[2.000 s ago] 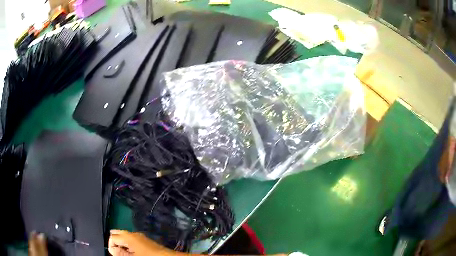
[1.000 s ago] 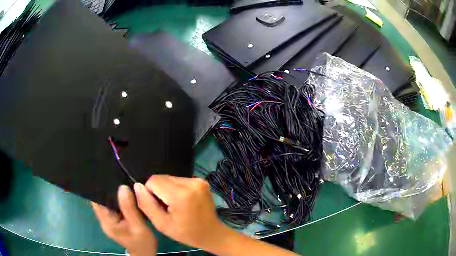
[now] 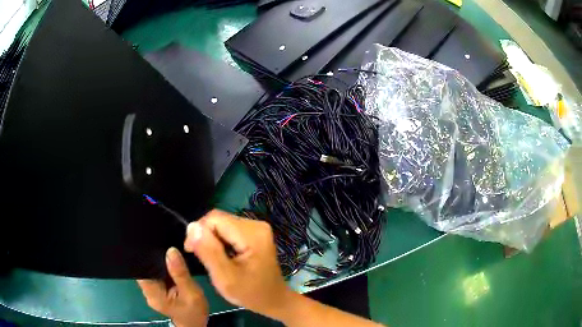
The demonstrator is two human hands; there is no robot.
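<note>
A black plastic panel (image 3: 70, 147) stands tilted at the left, with a raised centre housing (image 3: 131, 150) and three white spots. My left hand (image 3: 179, 297) holds the panel's lower edge, thumb on the near face. My right hand (image 3: 239, 262) pinches a thin black cable (image 3: 172, 212). The cable's red and blue wire ends (image 3: 150, 199) lie at the lower end of the housing. The cable beyond my right fingers is hidden.
A tangled cable bundle (image 3: 313, 159) lies right of the panel. A crinkled clear plastic bag (image 3: 459, 153) lies beyond it to the right. Stacked panels (image 3: 344, 38) fan out at the back, and another panel (image 3: 198, 83) lies behind the held one. Pale scraps (image 3: 533, 80) lie at the far right.
Over two seconds, the panel has come up tilted in my left hand and the cable into my right. Since one second ago, the wire ends sit nearer the housing, and the panel is turned slightly.
</note>
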